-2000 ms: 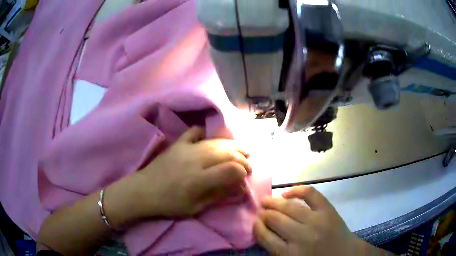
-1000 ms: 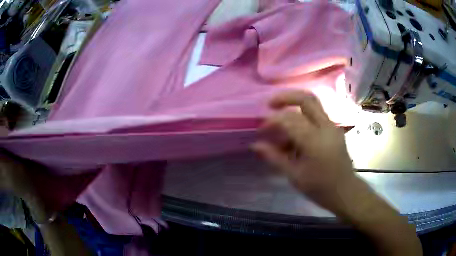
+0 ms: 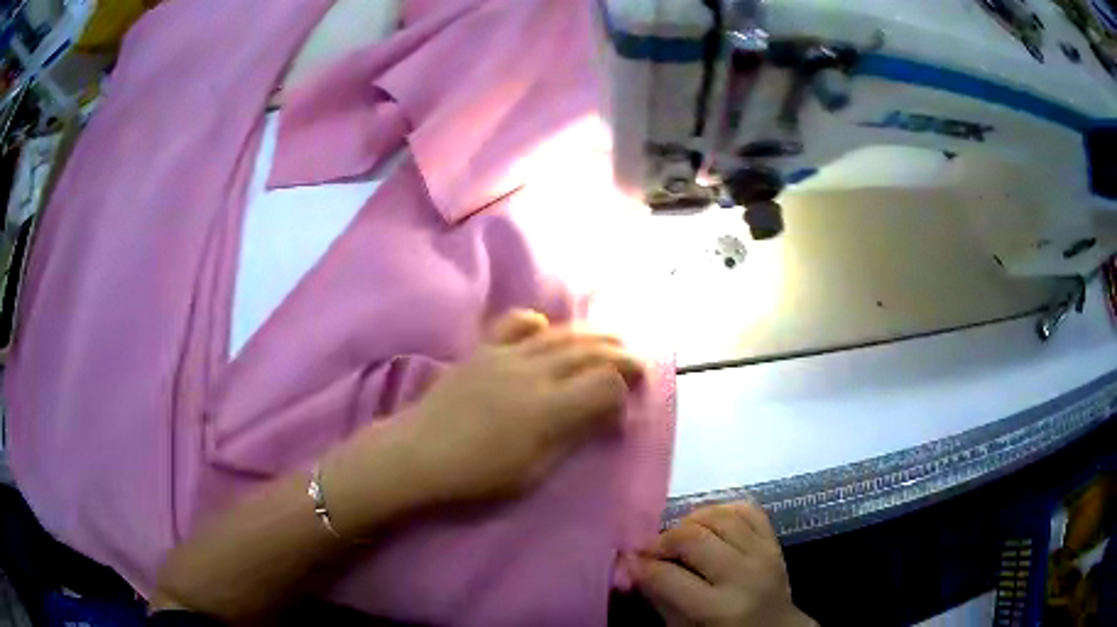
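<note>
A pink garment panel lies on the table, its right edge with a stitched line running towards the bright glow under the sewing machine head. My left hand, with a bracelet on the wrist, lies palm down on the cloth just in front of the needle area, fingers together. My right hand pinches the cloth's right edge near the table's front edge. The glare hides the needle and the cloth's far end. The cloth beneath my left palm is hidden.
Long stacked pink panels lie along the table's left side. The machine bed extends right. A grey marked tape follows the front edge. A blue crate with mustard pieces shows at the lower right.
The cloth, held stretched across the view by both hands one second ago, now lies flat. My left hand has moved right onto it; my right hand has moved down to its near edge.
</note>
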